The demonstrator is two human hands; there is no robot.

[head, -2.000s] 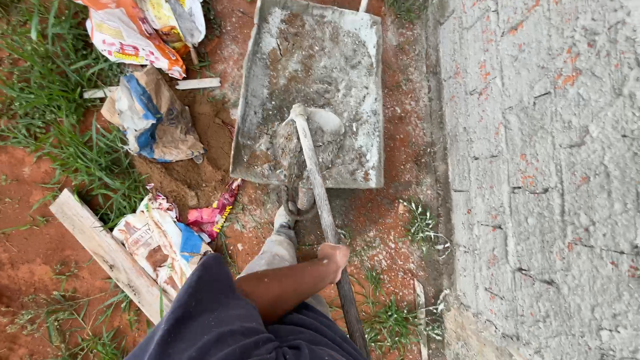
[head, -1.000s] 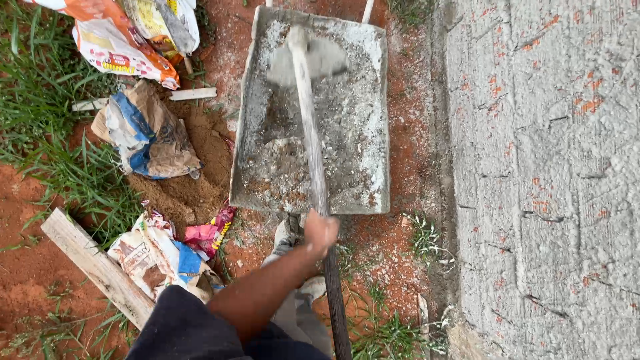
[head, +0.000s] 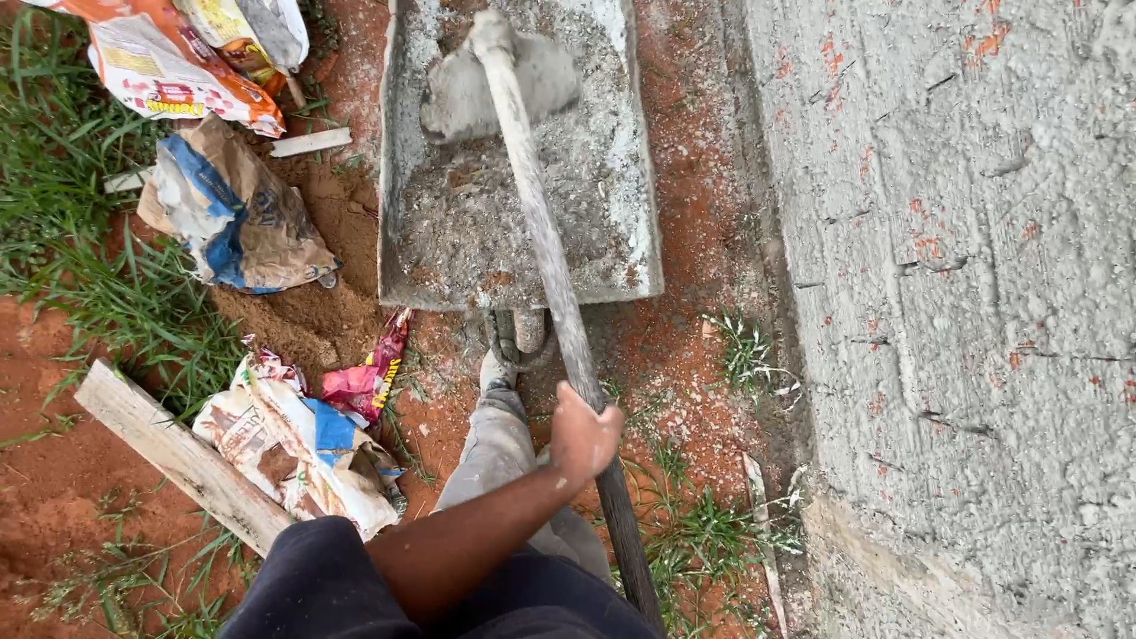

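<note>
My left hand (head: 584, 433) is closed around the long wooden handle of a hoe (head: 543, 209), about midway along what shows of it. The hoe's broad metal blade (head: 543, 75), coated in grey mix, lies over the far part of a wheelbarrow tray (head: 655, 204). Grey, crumbly mortar or concrete mix (head: 479, 217) covers the tray's floor, with paler material along its right side. The handle crosses the tray's near rim and runs down past my body. My right hand is not in view.
A rough grey rendered wall (head: 958, 266) stands at the right. To the left lie torn bags (head: 240, 209), brown sand (head: 311, 324), a wooden plank (head: 177, 453) and grass (head: 80, 169). My shoe (head: 497, 368) is just below the tray, near the wheelbarrow's wheel. Red soil surrounds it.
The hoe's head has moved from the tray's near part to its far part since two seconds ago. My left hand keeps hold of the handle.
</note>
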